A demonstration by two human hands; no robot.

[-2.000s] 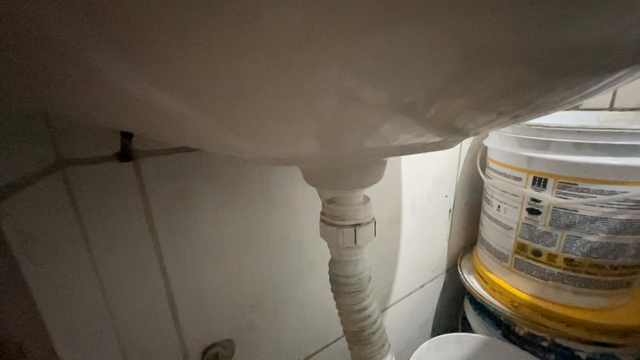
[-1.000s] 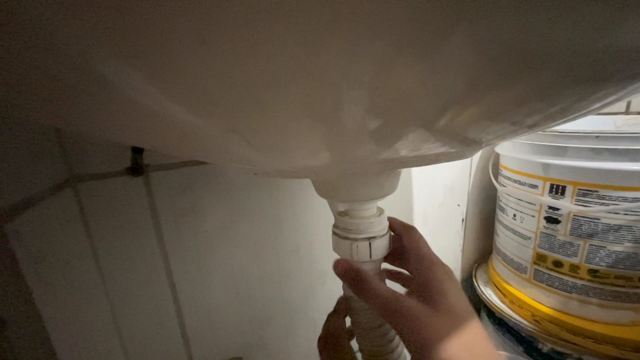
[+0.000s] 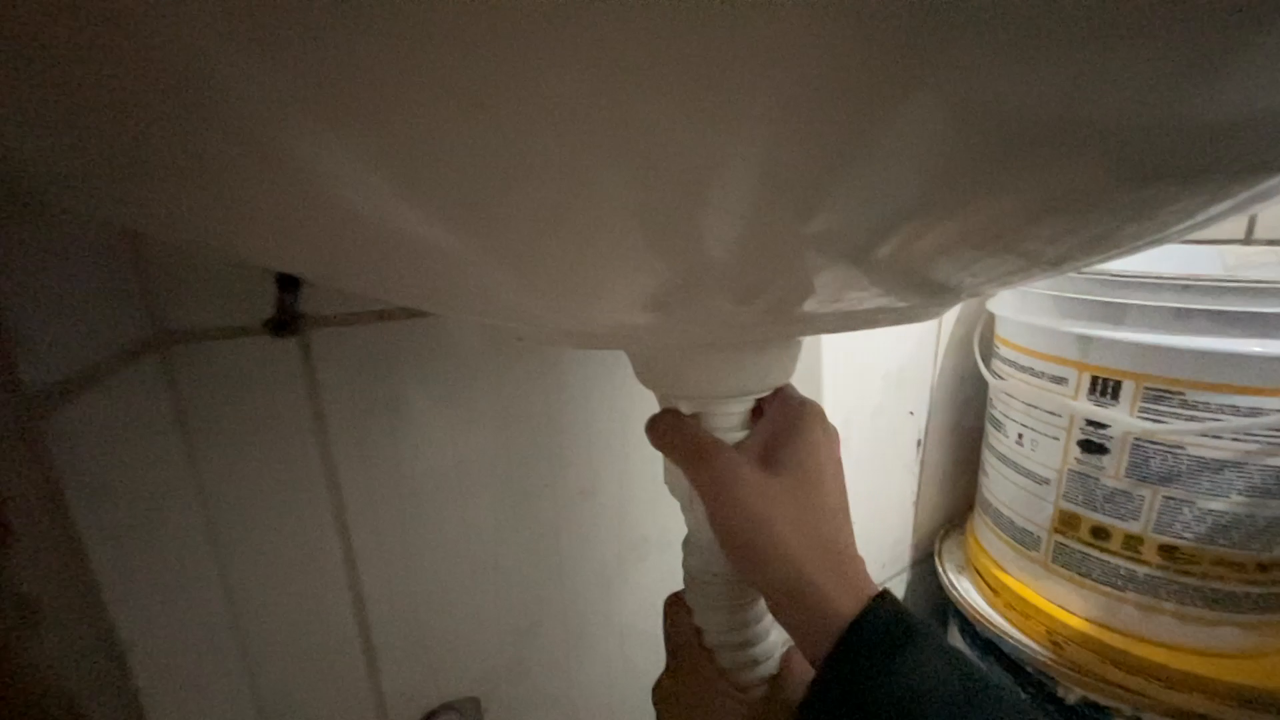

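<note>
Under a white sink basin (image 3: pixel 620 180), a white drain outlet (image 3: pixel 715 368) leads down to a ribbed flexible plastic drain hose (image 3: pixel 735 625). My right hand (image 3: pixel 775 500), in a dark sleeve, grips the top of the hose just below the outlet, thumb on the left and fingers round the right and back. It hides most of the white coupling nut there. Lower down, my left hand (image 3: pixel 685 665) is wrapped round the ribbed part from behind, mostly hidden by the hose and cut off by the bottom edge.
At the right stands a white plastic bucket (image 3: pixel 1150 480) with printed labels and a wire-like handle, on a yellow-rimmed container (image 3: pixel 1100 650). Behind the hose is a tiled wall (image 3: pixel 500 500) with a dark fitting (image 3: pixel 286 303) at the left. A small round object (image 3: pixel 455 708) shows at the bottom edge.
Both hands have come into view since the oldest frame and now hold the hose. The right hand has moved up from beside the coupling nut to close round it under the outlet.
</note>
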